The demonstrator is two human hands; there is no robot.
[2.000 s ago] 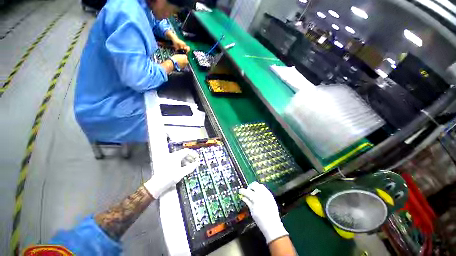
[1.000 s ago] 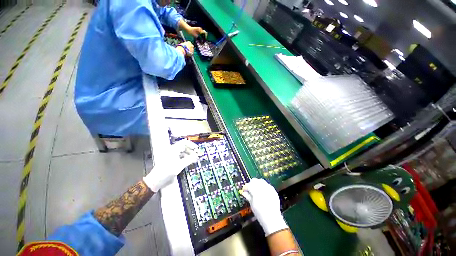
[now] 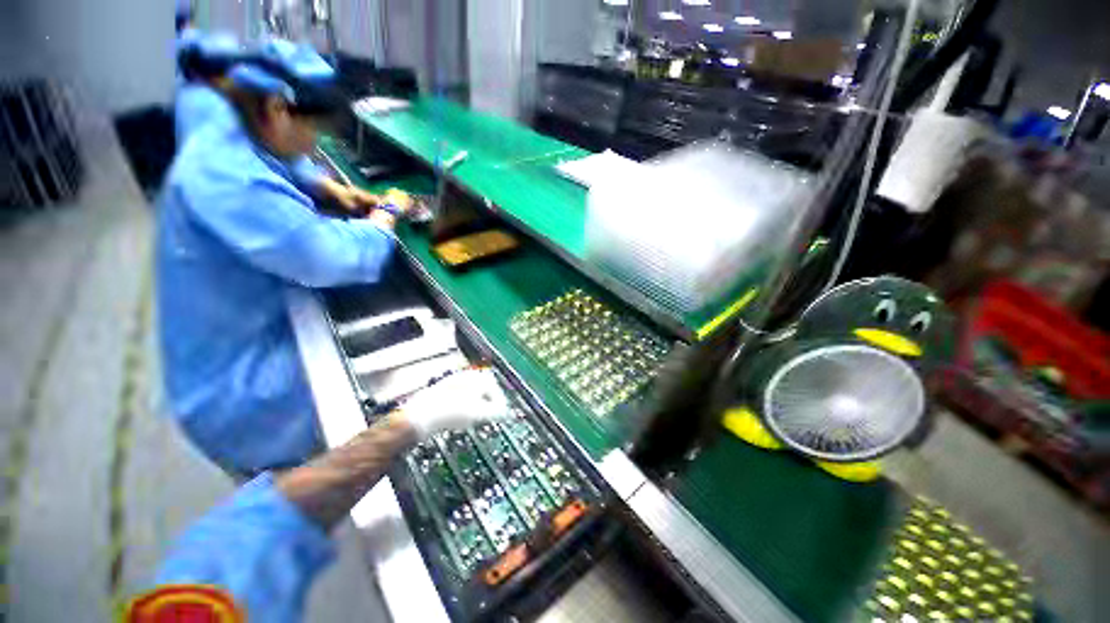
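Note:
A black carrier with orange clamps (image 3: 536, 543) lies on the conveyor in front of me and holds green PCB panels (image 3: 487, 487) crowded with small parts. My left hand (image 3: 457, 399), in a white glove, is over the far end of the panels; blur hides its fingertips and whether it holds anything. My right hand is out of the picture. A clear blister tray (image 3: 590, 351) with rows of yellow-silver parts lies on the green bench behind the carrier. Another tray of such parts (image 3: 949, 570) shows at the lower right.
A penguin-shaped fan (image 3: 845, 402) stands on the bench at the right. Cloudy clear trays (image 3: 688, 225) are stacked on the upper shelf. A black tray of yellow-orange parts (image 3: 475, 248) lies farther along. A person in a blue gown (image 3: 262, 268) works at the left. A red crate (image 3: 1047, 341) is at far right.
The view has swung to the right, bringing the lower-right parts tray into the picture. My right hand, at the carrier before, has left the picture. My left hand remains over the carrier's far end.

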